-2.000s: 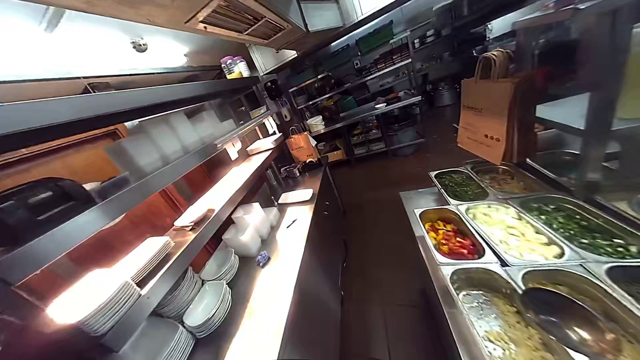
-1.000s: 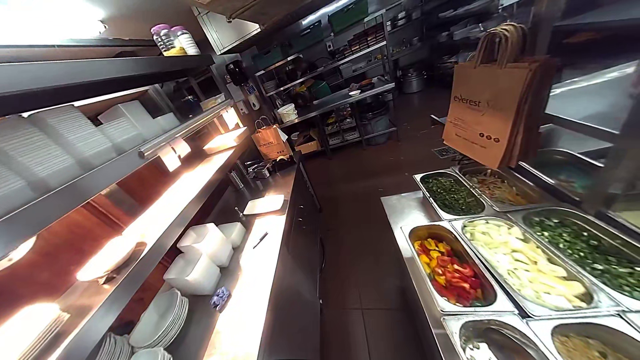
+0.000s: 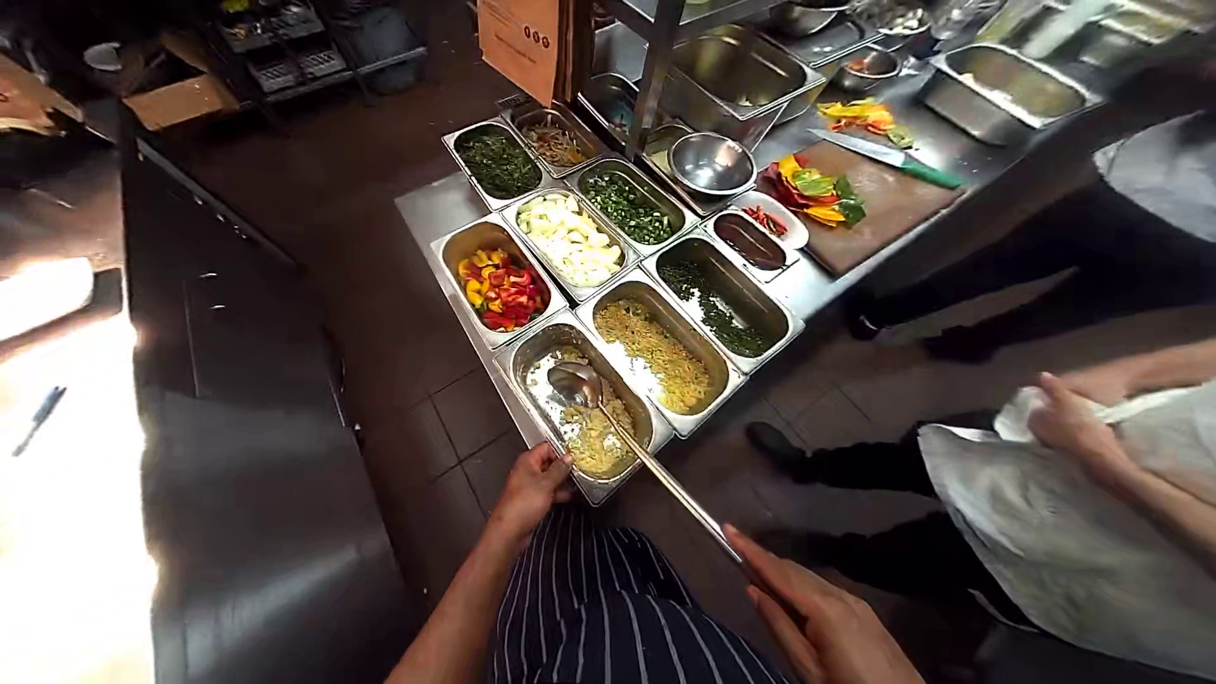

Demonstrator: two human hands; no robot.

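My right hand (image 3: 807, 608) grips the handle of a long metal ladle (image 3: 575, 385), whose bowl rests in a steel pan of chopped pale yellow food (image 3: 597, 442). My left hand (image 3: 534, 489) holds the near left rim of that same pan, its thumb on top. Beside the pan, touching or nearly so, stand a steel pan of minced yellowish food (image 3: 665, 356) and a pan of cut red and yellow peppers (image 3: 502, 290). Farther back are pans of white chopped vegetable (image 3: 568, 237) and of chopped greens (image 3: 627, 204).
A person in a white apron (image 3: 1073, 541) stands close on the right; another person's dark-clad legs show behind. A green-handled knife (image 3: 888, 157) lies on a brown cutting board (image 3: 888, 214). A steel counter (image 3: 275, 570) runs along the left. A paper bag (image 3: 521, 43) stands beyond the pans.
The view has swung down and to the right. Both my hands have come into view, one on the pan's rim and one on the ladle. Other people now show at right.
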